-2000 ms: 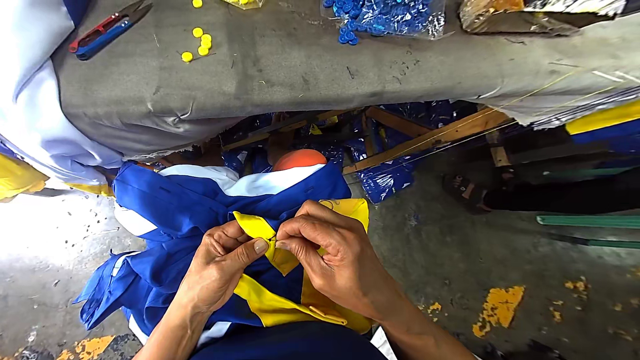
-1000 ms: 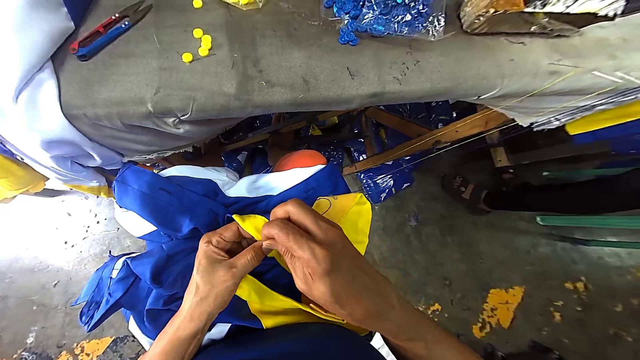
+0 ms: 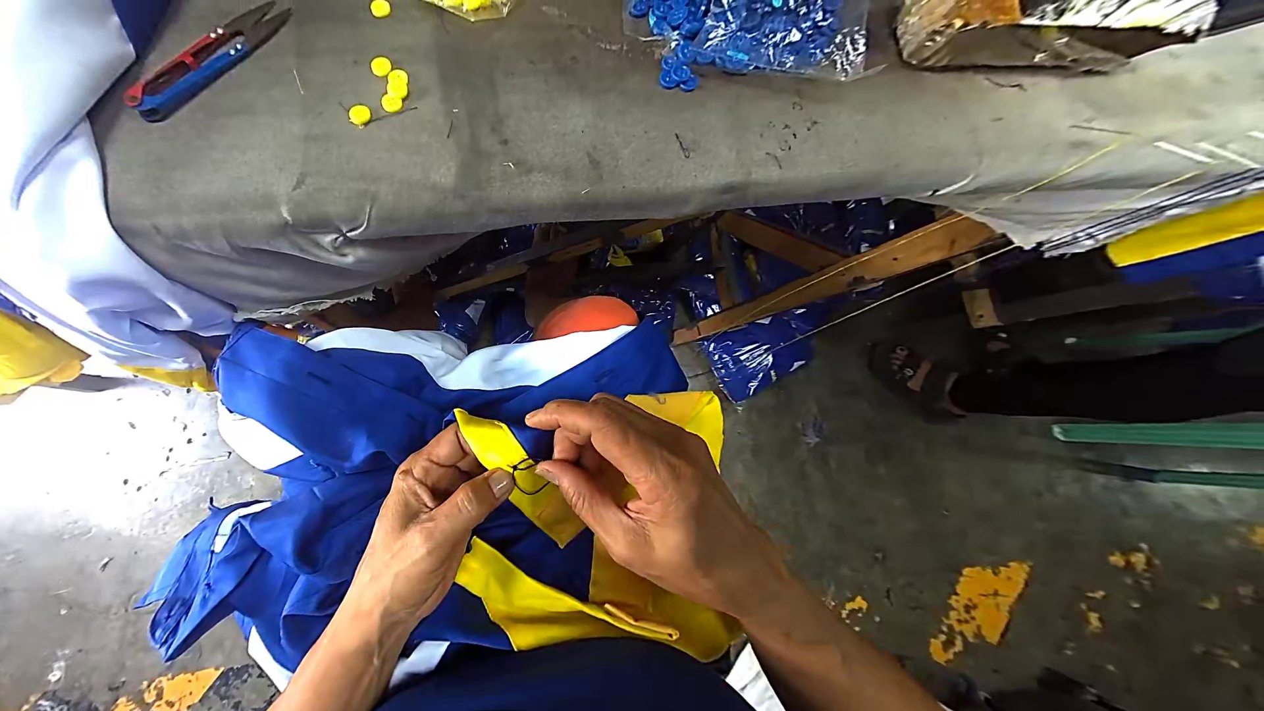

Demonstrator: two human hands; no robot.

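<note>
A blue, yellow and white garment lies across my lap. My left hand pinches a folded yellow strip of it between thumb and fingers. A dark thread loops over the strip beside my left thumb. Just right of the loop is my right hand, its thumb and index finger a little apart at the thread; whether a needle or thread lies between them cannot be told. Red and blue thread snips rest on the cloth-covered table, left of several yellow buttons.
The grey cloth-covered table runs across the front, bearing a plastic bag of blue buttons. Wooden bars and blue plastic packages are beneath it. A person's sandalled foot and green bars are at the right.
My right hand's fingers, closed together over the yellow strip a second ago, have parted from my left hand, and the dark thread loop shows between them.
</note>
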